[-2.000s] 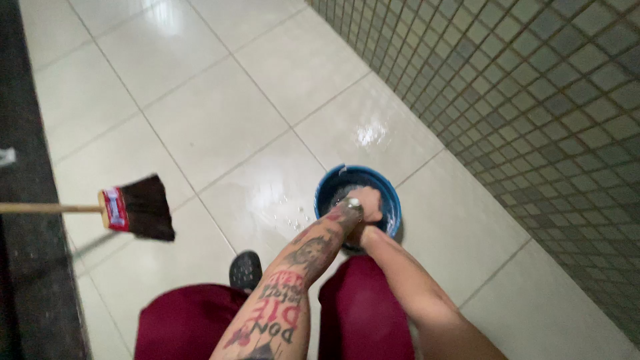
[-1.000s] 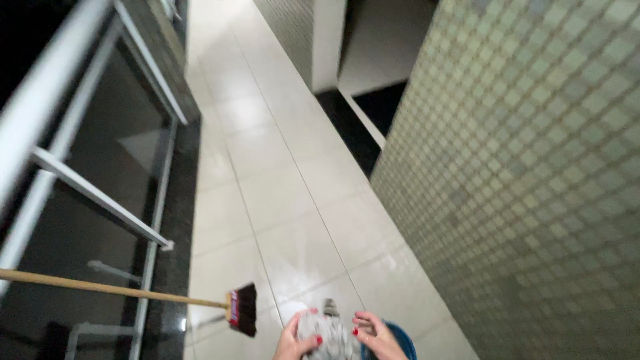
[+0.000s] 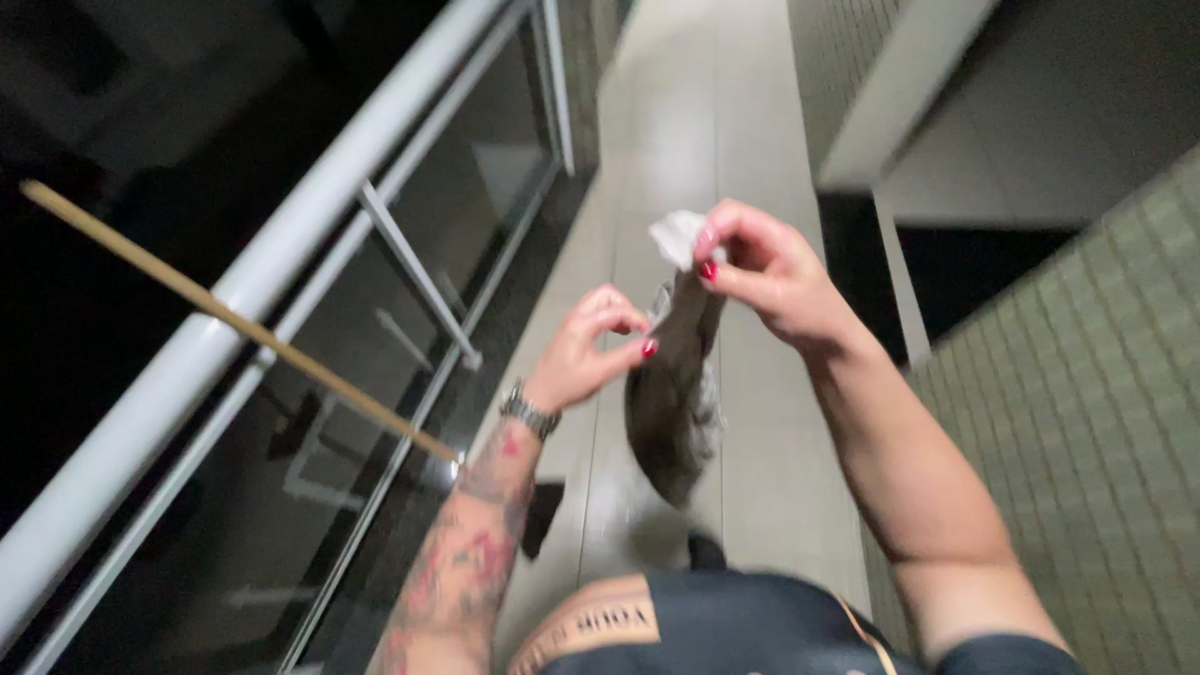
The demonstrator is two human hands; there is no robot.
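Observation:
A damp-looking grey and white cloth (image 3: 680, 394) hangs in front of my body above the tiled floor. My right hand (image 3: 750, 267) pinches its pale upper corner between thumb and fingers, held higher than the other hand. Lower and to the left, my left hand (image 3: 605, 342), with a metal-banded watch on the wrist, grips the cloth's edge between thumb and fingertips. The lower part of the cloth hangs free and is blurred. A broom's wooden handle (image 3: 309, 361) leans across the railing at the left, and its dark bristles (image 3: 542, 517) show partly behind my left forearm.
A metal railing (image 3: 187, 375) with glass panels runs along the left. A tiled wall (image 3: 1078, 441) stands at the right, with a doorway and dark threshold (image 3: 975, 272) beyond it. Between them the pale tiled floor (image 3: 666, 112) stretches ahead.
Two seconds ago my hands were down in a blue bucket; a second ago they held the cloth bunched beside it. Now the cloth hangs unfolded from both hands. The view has swung up.

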